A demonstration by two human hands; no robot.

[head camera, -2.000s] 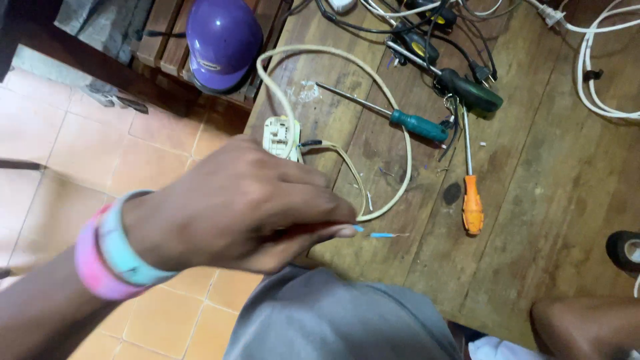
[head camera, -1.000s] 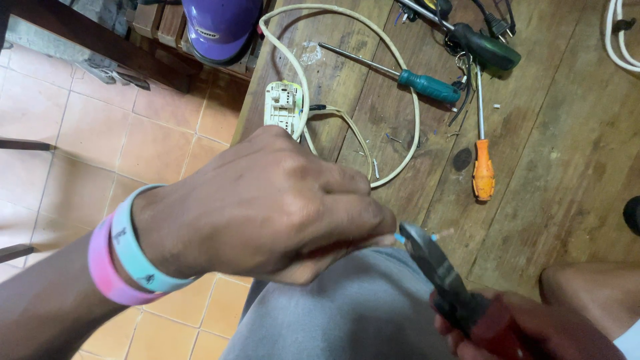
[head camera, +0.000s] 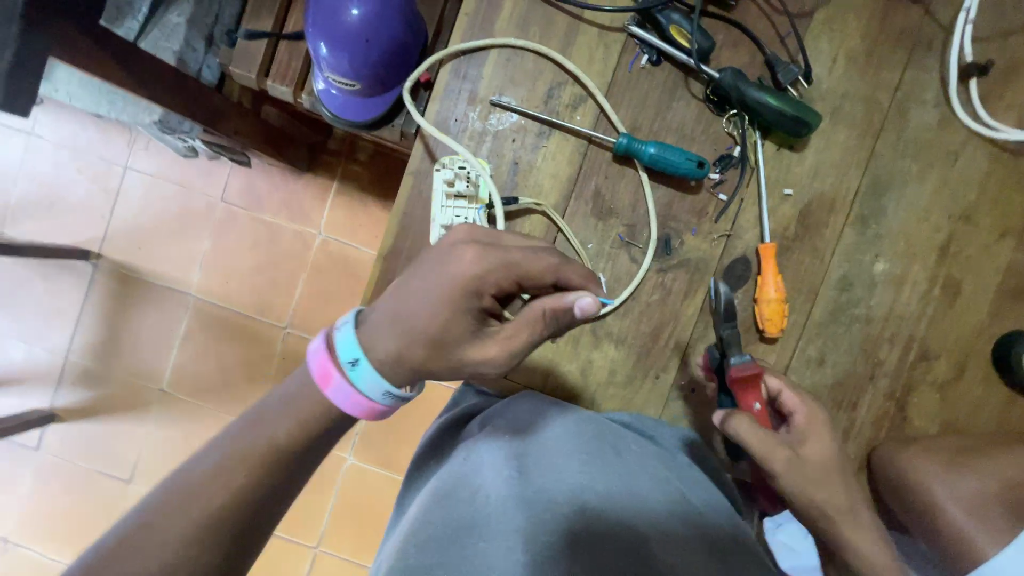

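Note:
Between thumb and forefinger, my left hand (head camera: 496,308) pinches a blue insulated wire (head camera: 608,302) whose short end sticks out past the fingertips. A cream cable (head camera: 650,208) loops over the wooden surface and passes behind that hand. Just beyond the hand lies a cream plastic electrical fitting (head camera: 458,196), partly hidden by the cable and fingers. My right hand (head camera: 800,456) holds red-handled cutting pliers (head camera: 744,376), their jaws pointing up and away from the wire. Whether the jaws are fully closed I cannot tell.
A teal-handled screwdriver (head camera: 660,156), an orange-handled screwdriver (head camera: 770,292) and a dark green-handled screwdriver (head camera: 768,104) lie beyond my hands, with wire scraps and a black plug (head camera: 784,70). A purple helmet (head camera: 364,60) rests at upper left. A white cable (head camera: 964,80) lies at right.
The pliers came into view by the blue wire one second ago and are now apart from it, to the right. The wire's exposed end looks shorter than two seconds ago.

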